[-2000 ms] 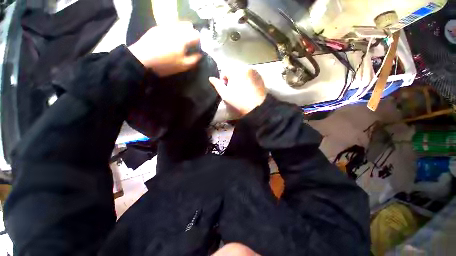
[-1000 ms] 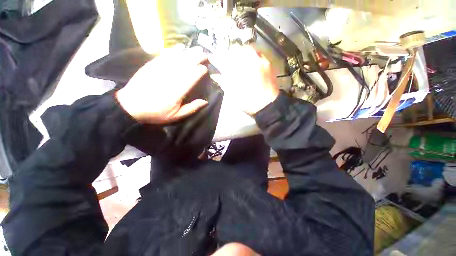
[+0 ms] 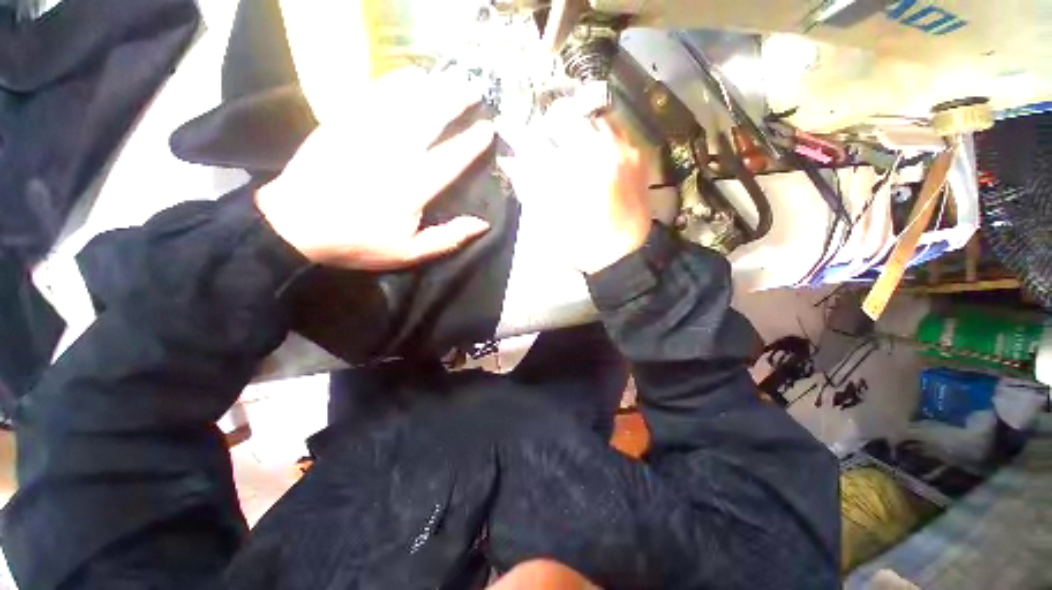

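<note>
A dark cloth piece (image 3: pixel 461 282) lies on the white machine table and hangs over its front edge. My left hand (image 3: pixel 375 179) lies flat on it, fingers pointing toward the needle area, thumb apart. My right hand (image 3: pixel 588 184) is at the right edge of the cloth, beside the needle area; glare washes out its fingers, so its hold cannot be told. The cream sewing machine head (image 3: pixel 854 52) with blue lettering is at the upper right. The needle area (image 3: pixel 508 58) is glare-white, its contact with the cloth unclear.
Dark shears (image 3: pixel 733 202) and a red-handled tool (image 3: pixel 813 146) lie right of my right hand. A wooden strip (image 3: pixel 906 248) hangs at the table's right end. Black cloth (image 3: pixel 81 104) is heaped at the left. A green object (image 3: pixel 981 342) and a yellow bundle (image 3: pixel 883 513) are low at the right.
Both hands have moved from a raised hold on the cloth down to the table by the needle area. Over the last second they shifted only slightly. More of the machine head shows.
</note>
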